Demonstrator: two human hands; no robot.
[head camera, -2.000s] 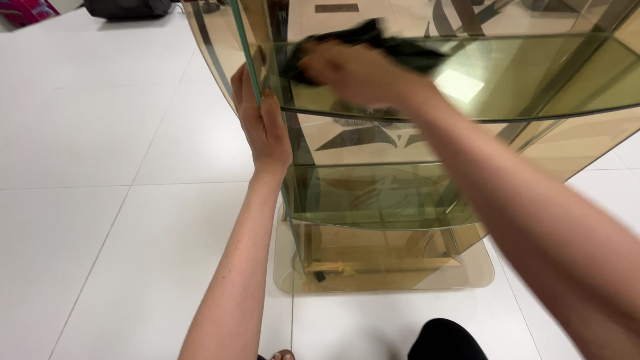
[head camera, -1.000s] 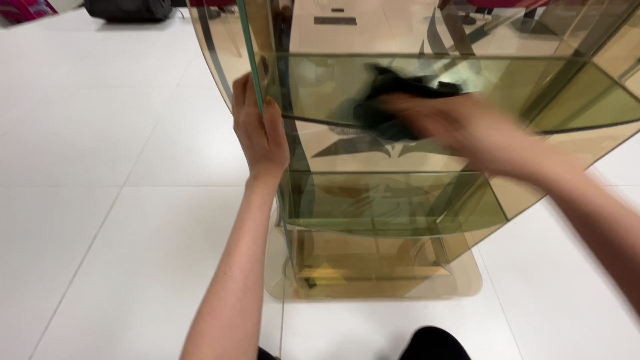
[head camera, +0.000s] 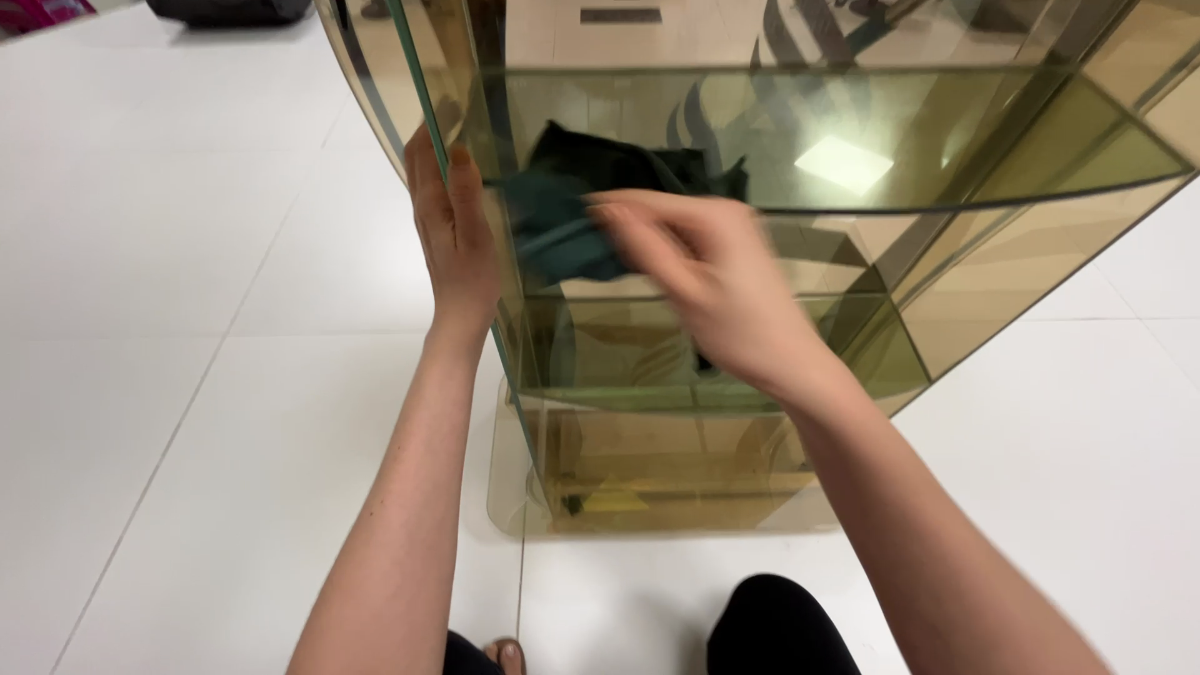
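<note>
A tinted glass shelving unit stands in front of me, with a curved upper glass shelf (head camera: 937, 141) and a lower one (head camera: 872, 347). My left hand (head camera: 455, 225) grips the upright edge of a glass panel (head camera: 419, 80) on the unit's left side, thumb on one face and fingers on the other. In my right hand (head camera: 703, 253) is a dark green cloth (head camera: 572, 225), blurred, at the left front part of the upper shelf. Part of the cloth looks black over the shelf; how much of that is reflection I cannot tell.
Below the shelves is the unit's base (head camera: 694, 516), with a small yellow item (head camera: 614, 499) seen through the glass. White floor tiles (head camera: 141, 281) surround it. A black bag (head camera: 230, 11) and a pink item (head camera: 42, 14) lie at the upper left. My knee (head camera: 778, 623) is near the base.
My right hand and the cloth have moved left along the upper shelf since one second ago, toward the glass panel. My left hand keeps its hold on the panel edge.
</note>
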